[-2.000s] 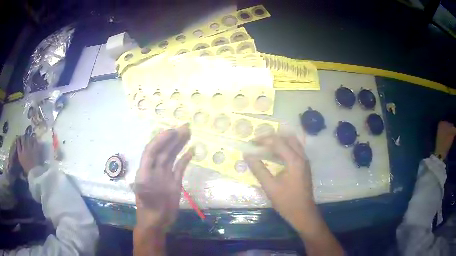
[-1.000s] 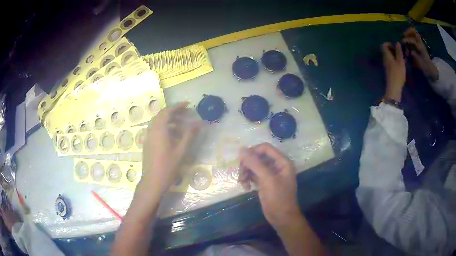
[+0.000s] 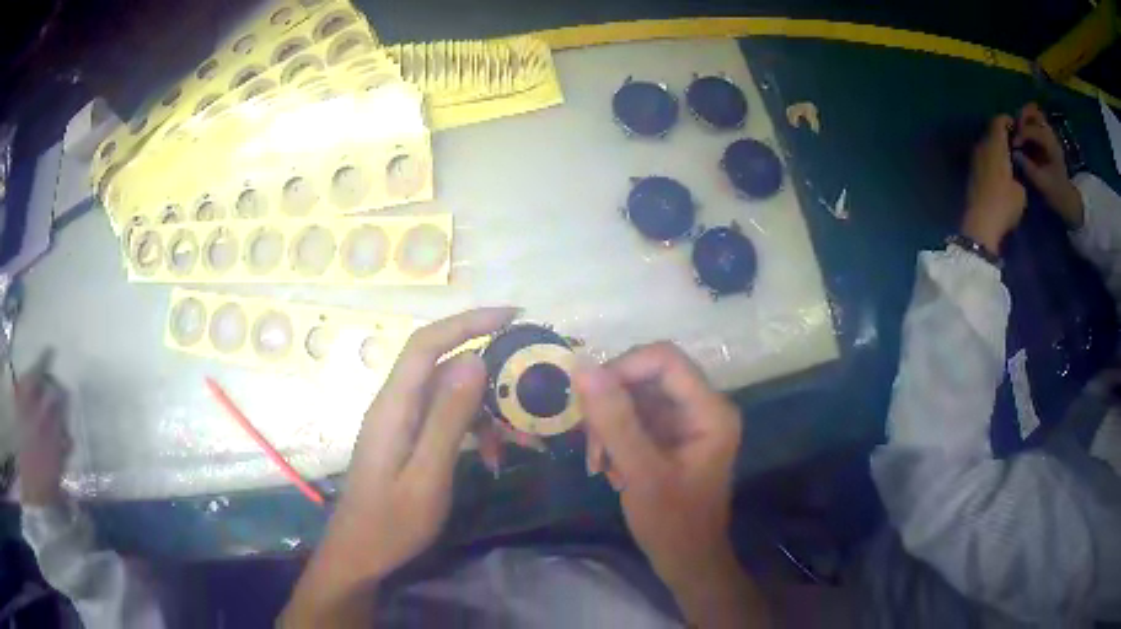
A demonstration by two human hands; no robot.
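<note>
My left hand [image 3: 424,424] holds a dark round watch case unit [image 3: 502,348] over the near edge of the mat. A pale yellow adhesive ring [image 3: 507,406] lies over the unit's face, with its large centre hole and small side hole showing. My right hand [image 3: 658,430] pinches the ring's right edge between thumb and finger. Whether the ring is fully in contact with the unit cannot be told. An adhesive strip [image 3: 271,333] lies left of my left hand, its right end hidden behind that hand.
Several dark units [image 3: 661,209] lie at the mat's right. Stacked yellow strips [image 3: 283,148] and a folded strip bundle [image 3: 479,81] are at upper left. A red stick [image 3: 262,440] lies at the near edge. Liner scraps [image 3: 803,116] are on the green surface. Neighbours' hands [image 3: 998,178] show at both sides.
My left hand has taken the nearest-left dark unit off the mat and brought it down toward me. My right hand has moved the ring onto it. The view has shifted to the right since two seconds ago.
</note>
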